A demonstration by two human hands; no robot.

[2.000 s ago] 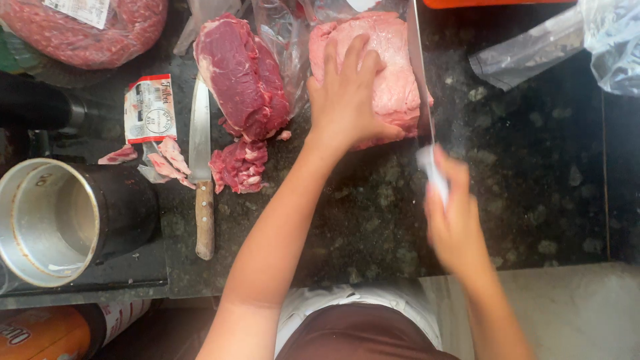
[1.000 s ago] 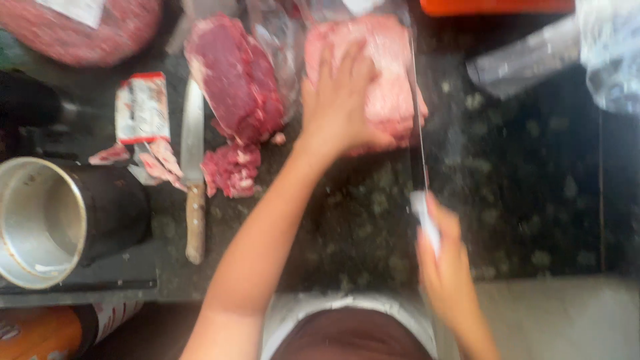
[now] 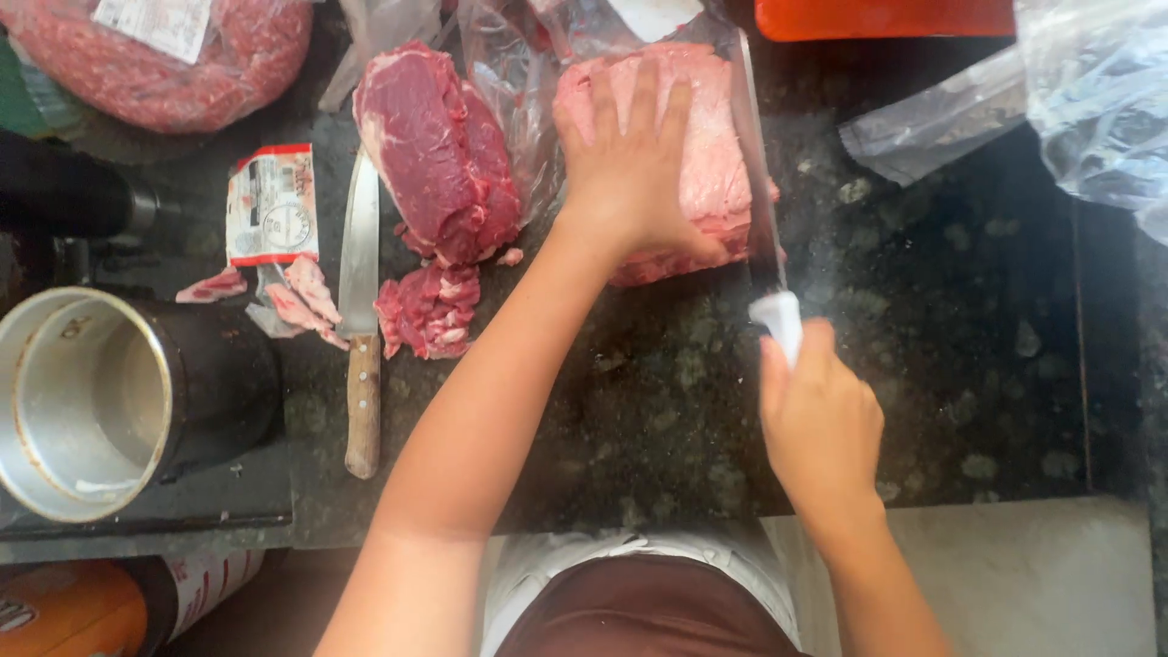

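My left hand (image 3: 630,173) lies spread on a large block of raw meat (image 3: 716,164) with a pale fat layer on top. My right hand (image 3: 821,420) grips the white handle of a long knife (image 3: 759,173), whose blade runs along the block's right side. How far the blade sits in the meat I cannot tell. Left of the block lies a dark red piece of meat (image 3: 429,146), with small trimmings (image 3: 433,310) below it. A wooden-handled knife (image 3: 361,265) rests beside them, near a red-edged label (image 3: 272,205) and fatty scraps (image 3: 301,297).
A metal pot (image 3: 219,392) stands at the left, below packed ground meat (image 3: 210,73). Clear plastic bags (image 3: 1104,100) lie at the upper right, by a red tray or board (image 3: 885,16). More plastic film (image 3: 511,73) lies behind the meat. The dark stone counter's front edge (image 3: 639,529) is near my body.
The knife's handle and my right hand have shifted slightly back and forth beside the block. My left hand has stayed on the meat.
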